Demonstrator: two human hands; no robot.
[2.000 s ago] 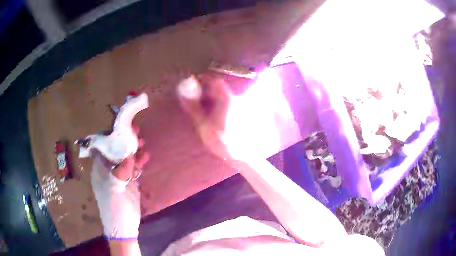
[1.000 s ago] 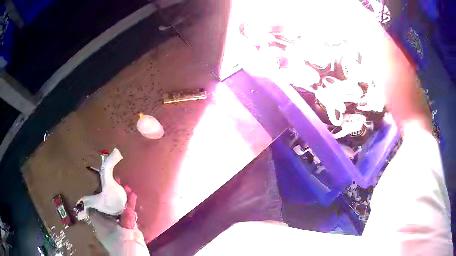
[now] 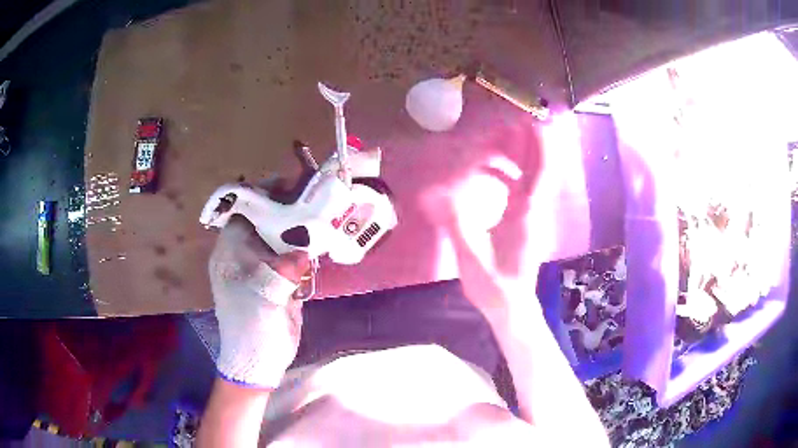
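Observation:
A white toy scooter body [image 3: 341, 223] with red and black print on its side is held in my gloved left hand [image 3: 262, 284], above the brown board [image 3: 219, 87]. A thin pale stem with a curved top stands up from its far end, beside a small red part. My bare right hand [image 3: 472, 206] is just right of the scooter, apart from it, blurred and washed out by glare. A pale curved shape shows at its fingers; whether it holds something cannot be told. The white glue bottle [image 3: 435, 103] lies beyond, its nozzle beside a tan-gold stick [image 3: 512, 94].
A red labelled packet [image 3: 146, 156] lies at the board's left. A green-yellow slim item [image 3: 45, 236] lies on the dark surface far left. A purple-looking bin [image 3: 647, 262] with white pieces stands at right in strong glare. More small pieces show in a compartment beside it.
My right hand has come from the bin at far right back over the board. The scooter is now turned with its printed side showing and looks nearer. The camera view has turned.

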